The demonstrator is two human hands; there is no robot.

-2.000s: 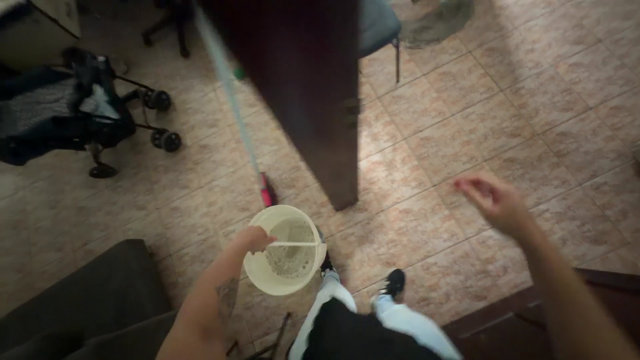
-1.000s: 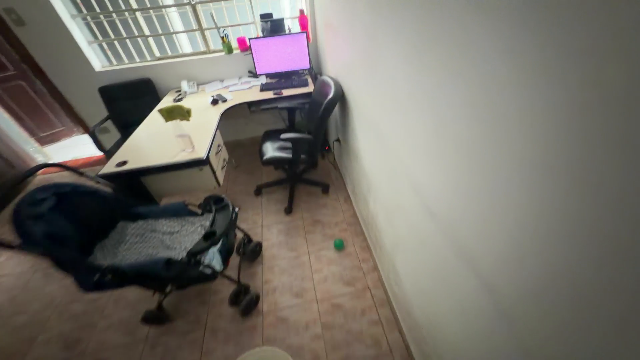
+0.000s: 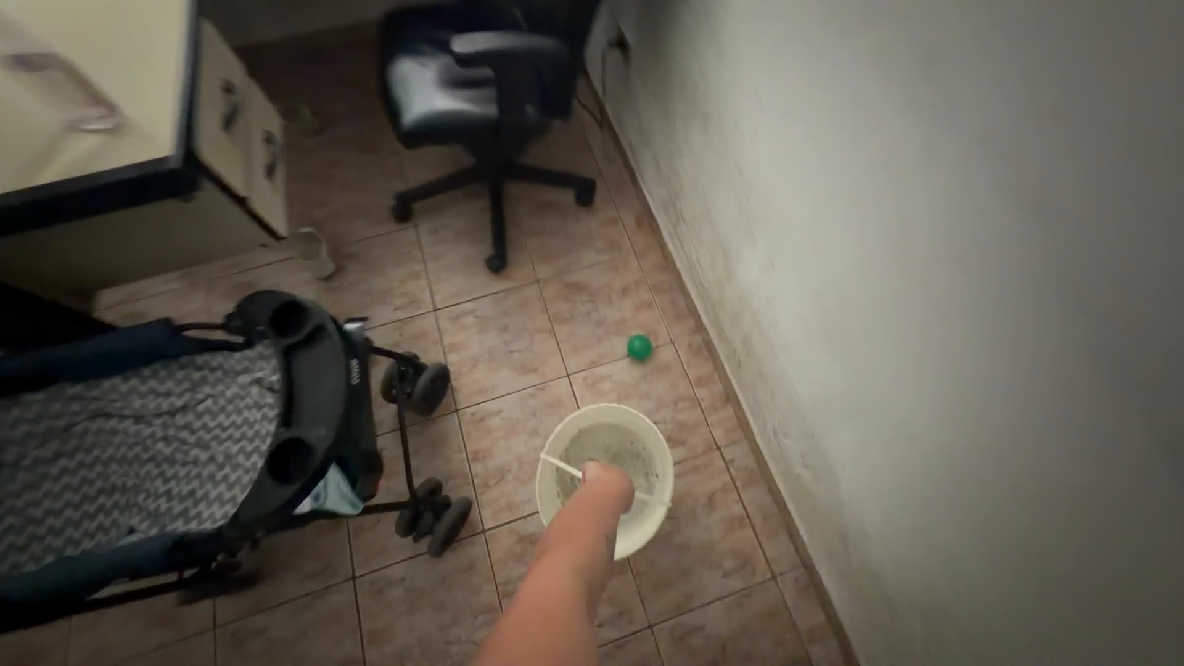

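My left hand [image 3: 608, 487] is closed around the white handle of a pale plastic bucket [image 3: 650, 525], which hangs over the tiled floor. I look down into the bucket; dark specks show on its inside, and my hand and forearm hide part of it. Just beyond the bucket, a small green ball [image 3: 639, 348] lies on the tiles, not touching it. My right hand is out of view.
A stroller [image 3: 310, 398] with a zigzag-patterned seat stands at the left. A desk with drawers [image 3: 222, 111] and a black wheeled office chair [image 3: 495, 102] are beyond it. The wall [image 3: 888, 324] runs along the right side; a pale object [image 3: 314, 252] lies near the desk.
The view has swung from the door area to the desk corner. My left hand still holds the bucket, as two seconds ago. My right hand, visible then, is out of view.
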